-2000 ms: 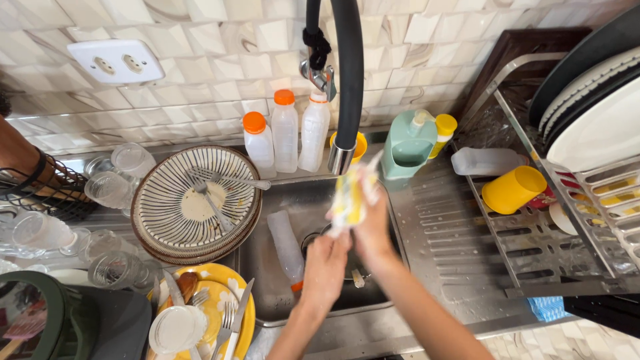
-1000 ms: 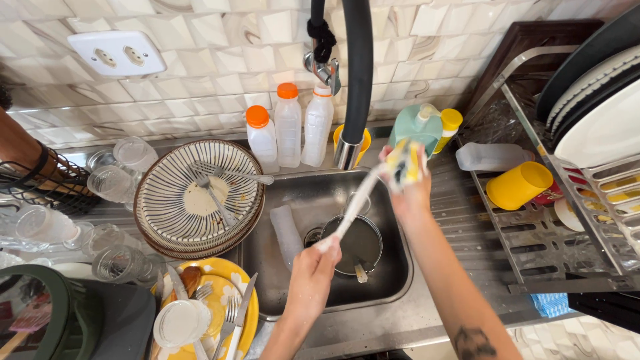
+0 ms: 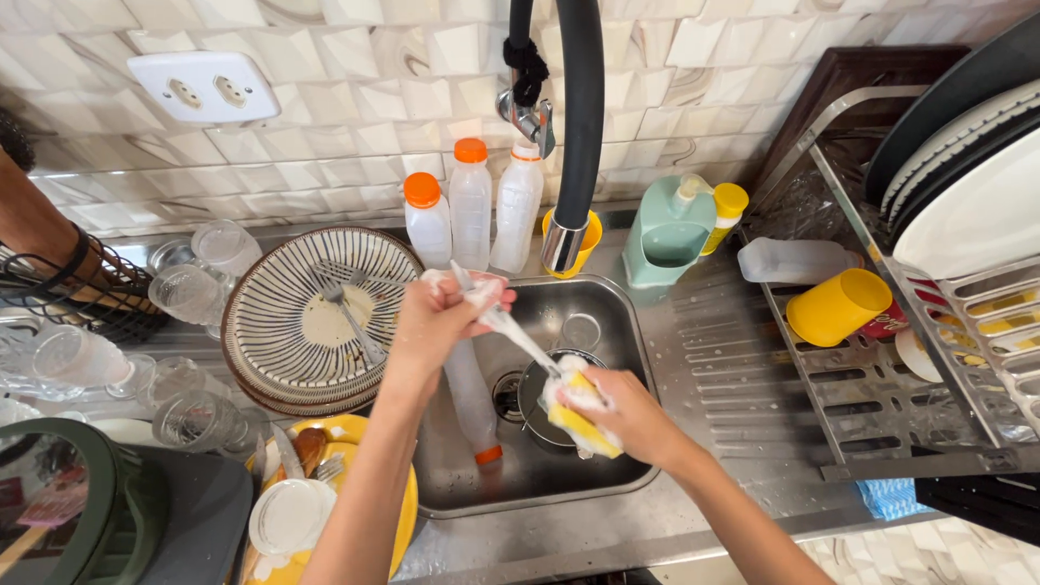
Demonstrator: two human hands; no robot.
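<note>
Over the steel sink (image 3: 561, 479), my left hand (image 3: 447, 317) grips one end of a soapy white-handled utensil (image 3: 516, 333), whose kind I cannot tell. My right hand (image 3: 621, 410) holds a foamy yellow sponge (image 3: 581, 418) against the utensil's other end. Below the hands, a plastic bottle with an orange cap (image 3: 475, 406) lies in the sink, beside a dark round pan (image 3: 552, 402) partly hidden by the sponge. A clear round item (image 3: 581, 331) rests near the sink's back. The black hose faucet (image 3: 577, 122) hangs behind my hands.
Striped plates with forks (image 3: 276, 301) are stacked left of the sink, near glasses (image 3: 191, 292) and a yellow plate with cutlery (image 3: 404, 520). Behind stand capped bottles (image 3: 470, 203), a yellow cup (image 3: 587, 244) and a green soap dispenser (image 3: 662, 227). A metal dish rack (image 3: 861, 187) occupies the right.
The sponge in my right hand has moved from near the soap dispenser down over the pan. My left hand has moved up, away from the sink's front part, with the utensil still in it.
</note>
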